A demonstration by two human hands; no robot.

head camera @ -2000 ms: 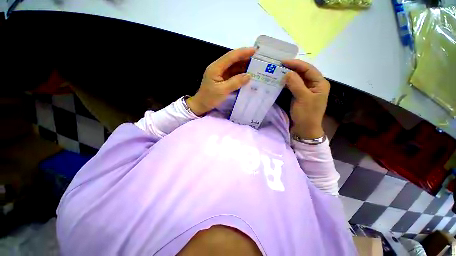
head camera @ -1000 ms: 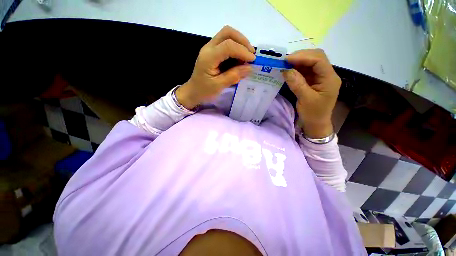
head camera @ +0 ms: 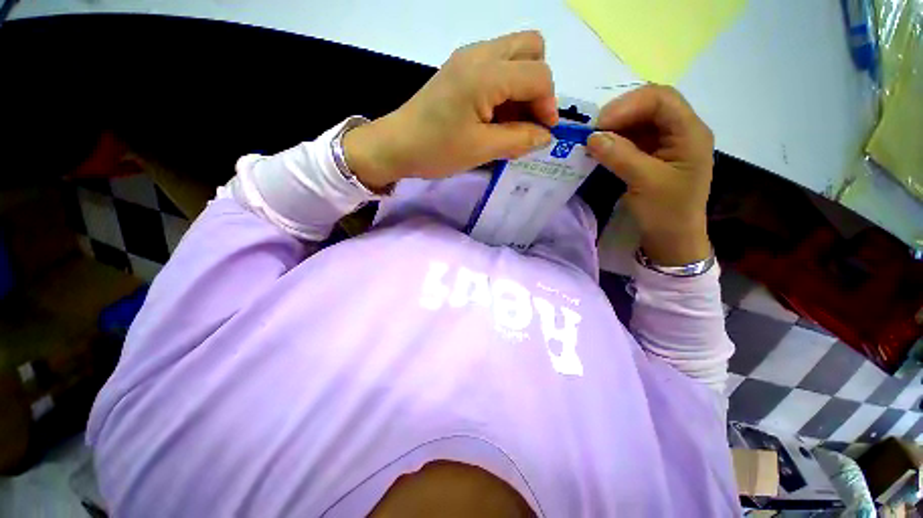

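Note:
A white and blue retail box (head camera: 533, 198) stands tilted over the lap, its lower end against the lilac top. Its blue top edge and pale hang tab face the table. My left hand (head camera: 466, 113) pinches the upper left corner of the box with thumb and fingers. My right hand (head camera: 662, 167) pinches the upper right corner. The fingers partly cover the blue edge and the hang tab. Whether anything is inside the box cannot be seen.
A white, dark-edged table (head camera: 784, 111) curves across the top. A yellow sheet (head camera: 663, 32) lies on it. Yellow sheets under clear plastic (head camera: 901, 132) and a blue-edged row (head camera: 860, 38) are at the right. An open carton (head camera: 754, 471) and red plastic (head camera: 825, 293) are at lower right.
The box's raised top flap is now folded down, showing the blue edge and hang tab. My left hand has moved right, further over the box's top. The view has shifted slightly.

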